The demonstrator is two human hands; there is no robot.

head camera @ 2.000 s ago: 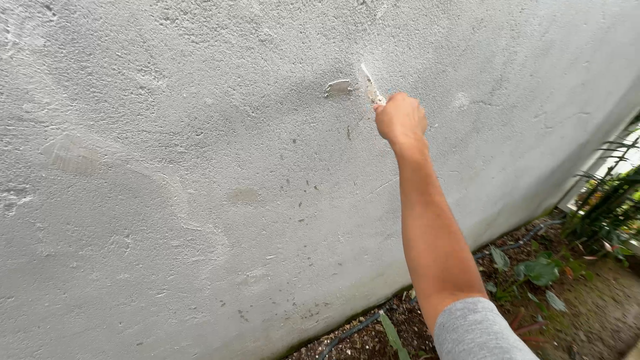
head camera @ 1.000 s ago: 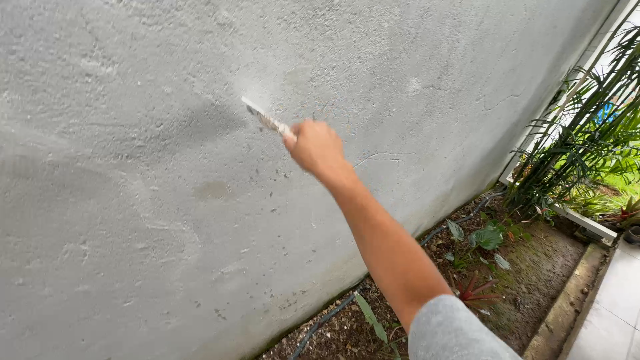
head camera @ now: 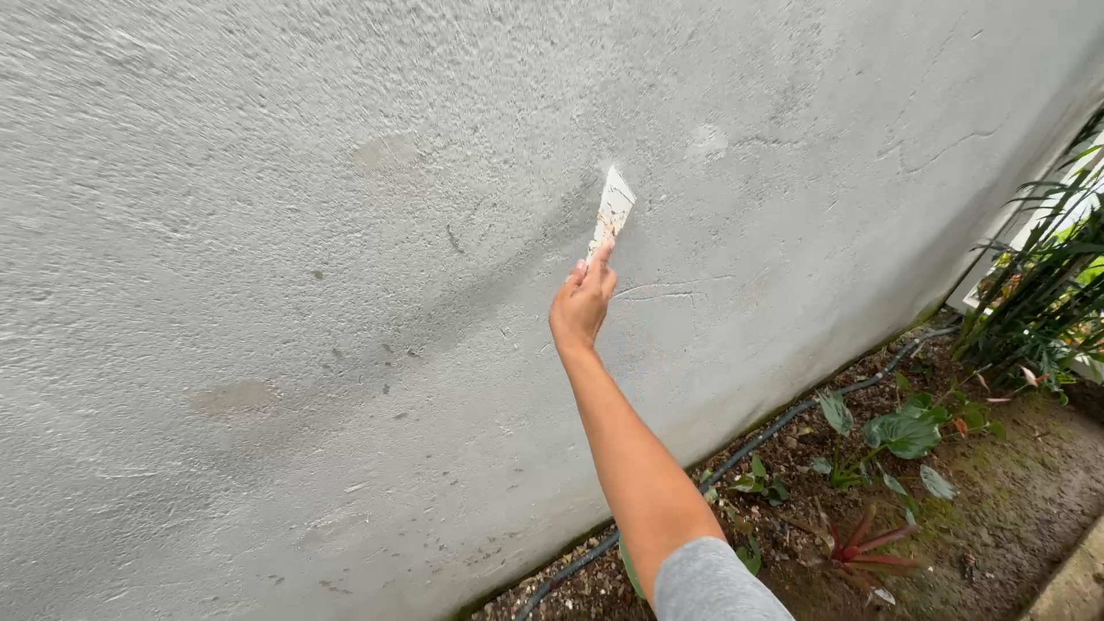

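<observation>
My right hand [head camera: 585,302] grips the handle of a putty knife [head camera: 615,203], its index finger stretched along the tool. White paste and some rusty marks cover the blade, which points up at the textured grey wall [head camera: 483,285]; whether its edge touches the wall I cannot tell. A smooth beige patch [head camera: 235,397] lies low at the left of the wall, and a fainter one [head camera: 385,152] is higher up. Right of the blade is a pale spot [head camera: 707,142]. Thin raised lines run across the wall just beside my hand. My left hand is out of view.
Along the wall's foot runs a dark hose [head camera: 776,424] over a soil bed [head camera: 975,535]. Broad-leaved plants [head camera: 904,434] and a reddish plant [head camera: 862,548] grow there. Tall green stalks [head camera: 1026,276] stand at the right, and a concrete edge [head camera: 1074,573] borders the bed.
The white ridge of paste seen on the wall two seconds ago no longer shows as a ridge. My right hand, still holding the putty knife, has moved right along the wall from the earlier patch.
</observation>
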